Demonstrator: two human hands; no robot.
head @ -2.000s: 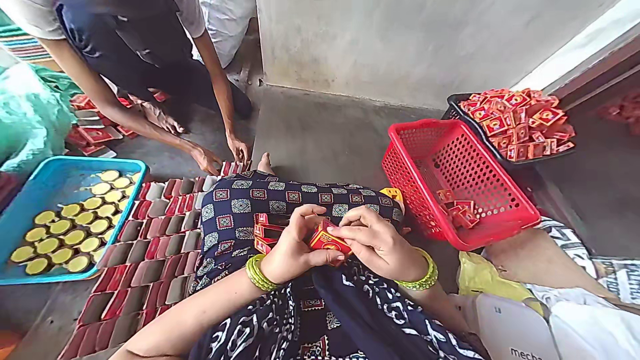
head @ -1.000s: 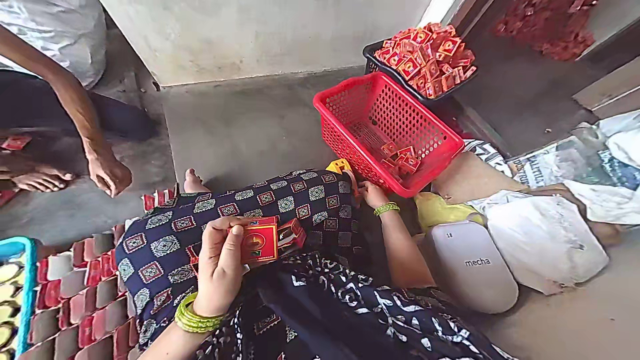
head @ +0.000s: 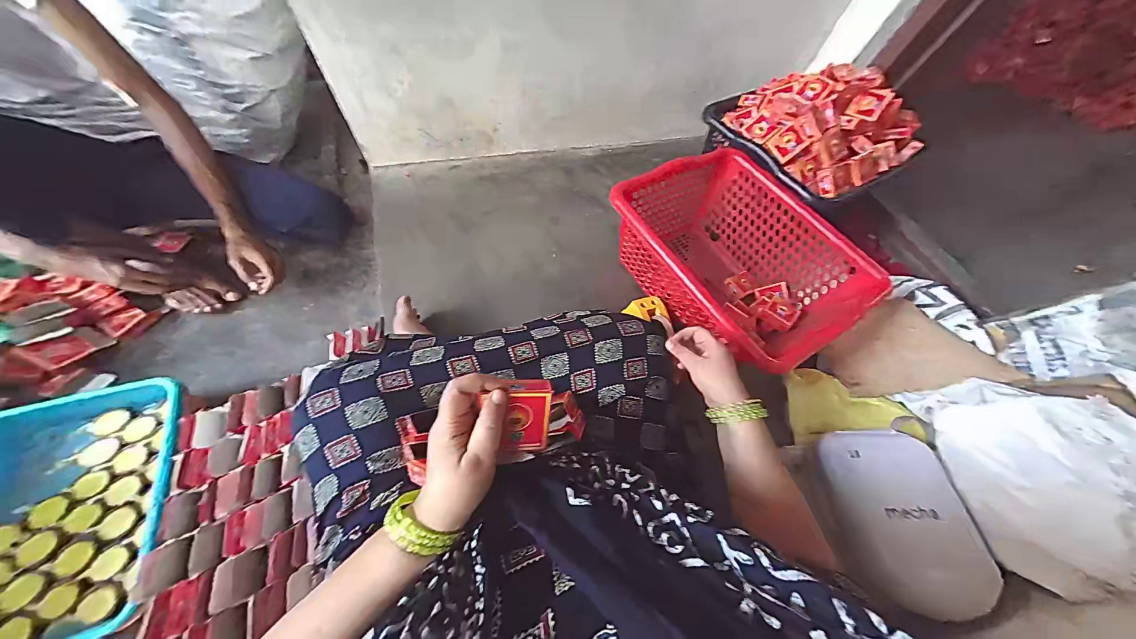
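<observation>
My left hand (head: 466, 439) holds a small red and yellow cardboard box (head: 527, 417) over my lap, its printed face turned up. More small red boxes (head: 415, 445) lie on the patterned cloth beside and under that hand. My right hand (head: 701, 359) is over my right knee, near the corner of a red plastic basket (head: 674, 275); its fingertips are close together, and whether something thin is between them I cannot tell. A yellow object (head: 646, 308) sits by the knee, just beyond that hand. Several small red boxes (head: 765, 304) lie in the basket.
A dark basket heaped with red boxes (head: 821, 129) stands behind the red basket. At left are a blue tray (head: 169, 444) of round yellow-topped pieces, rows of small boxes (head: 226, 506), and a co-worker's hands (head: 253, 260) near more boxes. A grey lidded case (head: 910, 524) lies at right.
Two seconds ago both my hands were together on a small box; now my left hand alone has it and my right hand is away by the red basket. The view has swung right, then partly back.
</observation>
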